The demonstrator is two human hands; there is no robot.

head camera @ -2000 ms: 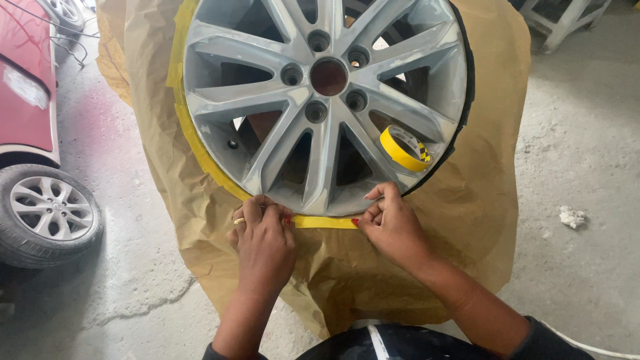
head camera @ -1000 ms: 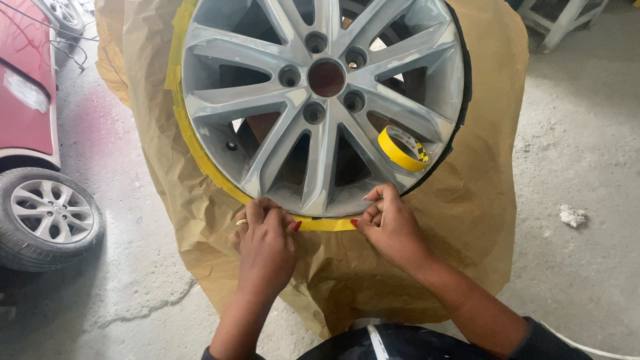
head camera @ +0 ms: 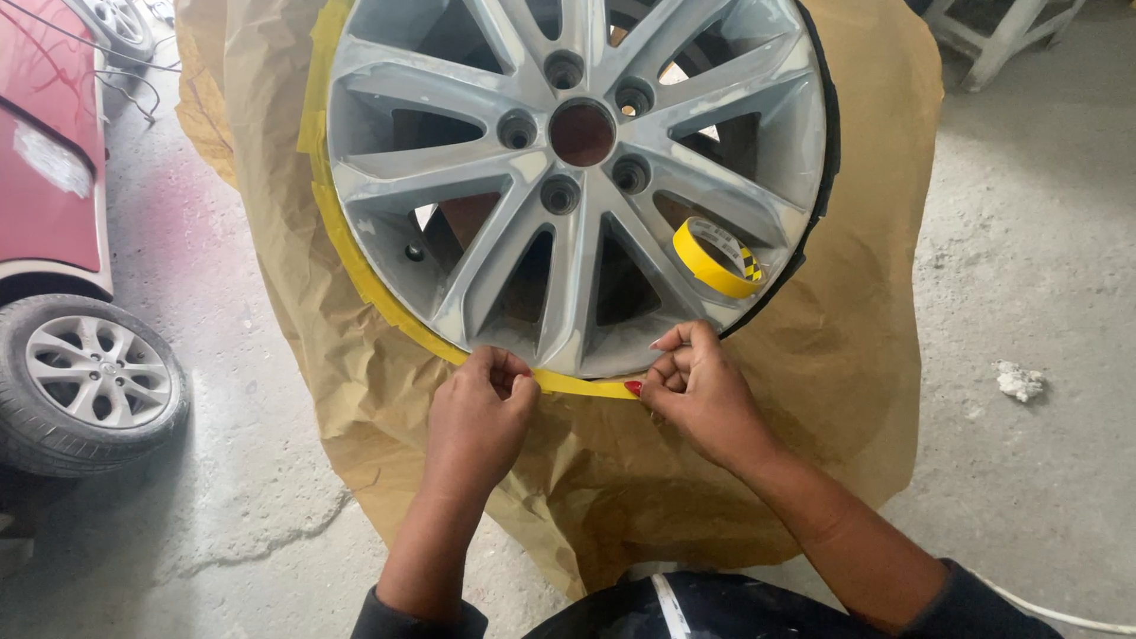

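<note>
A grey alloy wheel rim (head camera: 581, 204) lies face up on brown masking paper (head camera: 852, 373). Overlapping yellow masking tape (head camera: 342, 240) runs along its left and lower-left edge; the right edge shows black. At the bottom edge, my left hand (head camera: 484, 408) pinches a short yellow tape strip (head camera: 586, 385) near its left part. The strip's right end is between the thumb and fingers of my right hand (head camera: 706, 390), and it looks slightly twisted there. A roll of yellow tape (head camera: 717, 257) rests tilted on the lower-right spokes.
At left stand a red car body (head camera: 44, 169) with a pale patch and a tyre on an alloy wheel (head camera: 98, 373). A white stand (head camera: 1003, 40) is at top right. A white lump (head camera: 1021, 381) lies on the concrete floor at right; a pale cable (head camera: 1047, 605) crosses the lower right.
The fingers of my left hand have shifted slightly on the strip. My right hand keeps its pinch at the right end, and the tape roll has stayed on the spokes.
</note>
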